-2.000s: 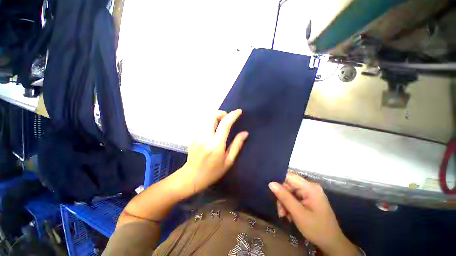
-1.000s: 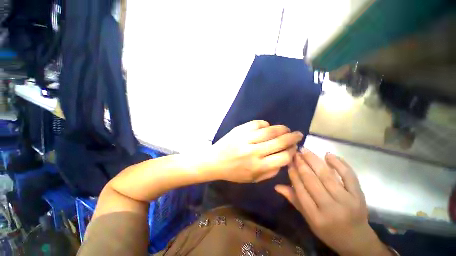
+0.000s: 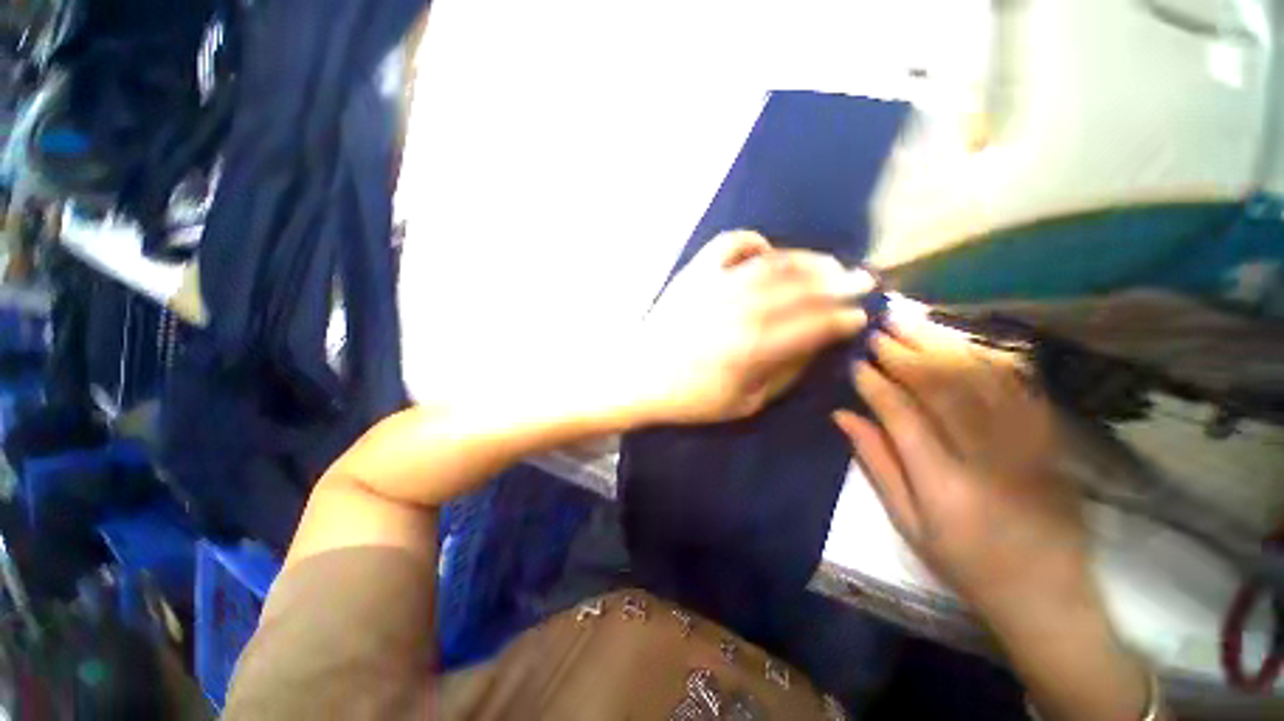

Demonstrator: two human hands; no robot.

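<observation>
A long navy fabric panel [image 3: 817, 155] lies from the white table down over its front edge towards my lap. My left hand [image 3: 768, 331] is on the panel, with its fingertips at the panel's right edge. My right hand [image 3: 958, 437], blurred, meets it there, and the fingertips of both hands pinch the cloth edge. The sewing machine head [image 3: 1112, 155], cream-white with a teal band, stands just right of the fingertips. The needle and presser foot are hidden or blurred.
Dark navy garment pieces [image 3: 289, 254] hang over the table's left side. Blue crates [image 3: 233, 620] stand below at the left. A red scissor handle [image 3: 1249, 630] lies at the right edge of the table. The worn front table edge [image 3: 894, 599] runs under the panel.
The view has shifted, showing more of the machine head. Both hands, joined at the cloth edge, are now higher and close beside the machine head. More of the panel hangs below them.
</observation>
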